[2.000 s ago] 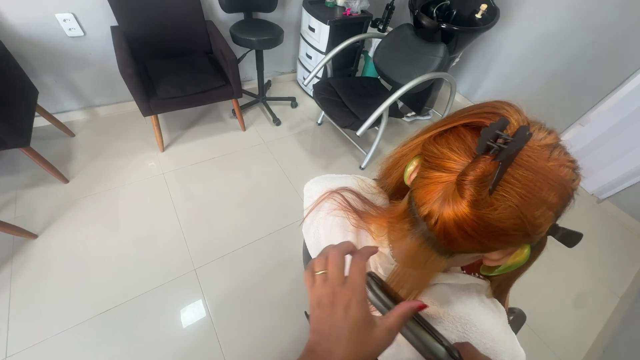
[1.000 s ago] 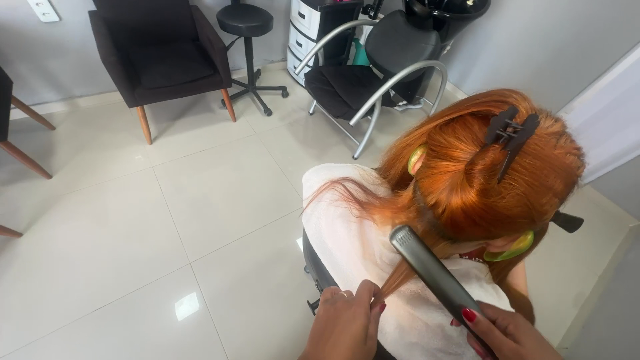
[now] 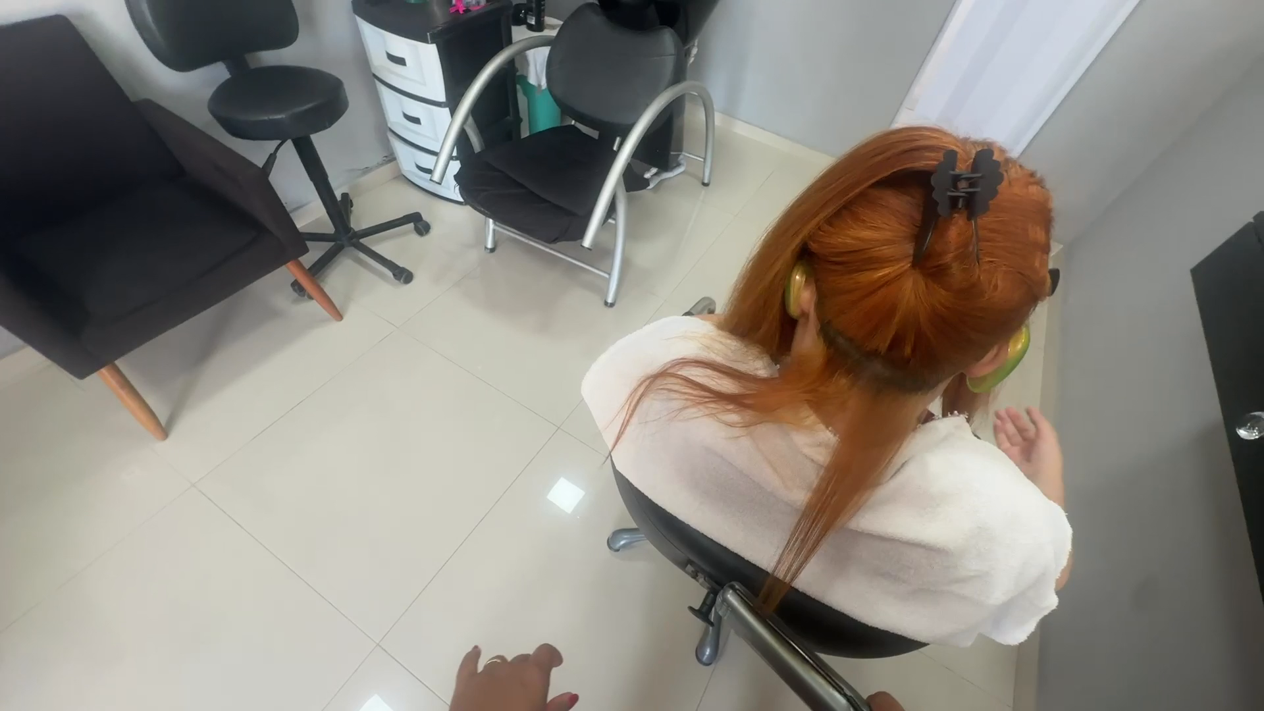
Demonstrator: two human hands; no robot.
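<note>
A seated person's orange-red hair (image 3: 918,286) is pinned up at the back with a black claw clip (image 3: 960,188). A straight lower section hangs down over the white towel (image 3: 918,523) on the shoulders, its tip at the end of a dark hair straightener (image 3: 785,647). My right hand (image 3: 882,701), mostly cut off at the bottom edge, is on the straightener. To the left of the chair back, my left hand (image 3: 509,681) is above the floor with fingers apart, a ring on one, holding nothing. Green-yellow covers (image 3: 1002,360) sit over the person's ears.
The person sits in a black chair (image 3: 681,533); their own hand (image 3: 1030,444) is raised at the right. Behind stand a dark armchair (image 3: 148,237), a black wheeled stool (image 3: 281,104), a drawer unit (image 3: 405,69) and a metal-armed chair (image 3: 617,79). Dark furniture (image 3: 1234,326) is at the right edge.
My left hand has let go of the hair strand and moved away from it. The straightener is now lower, at the strand's tip. The view has shifted.
</note>
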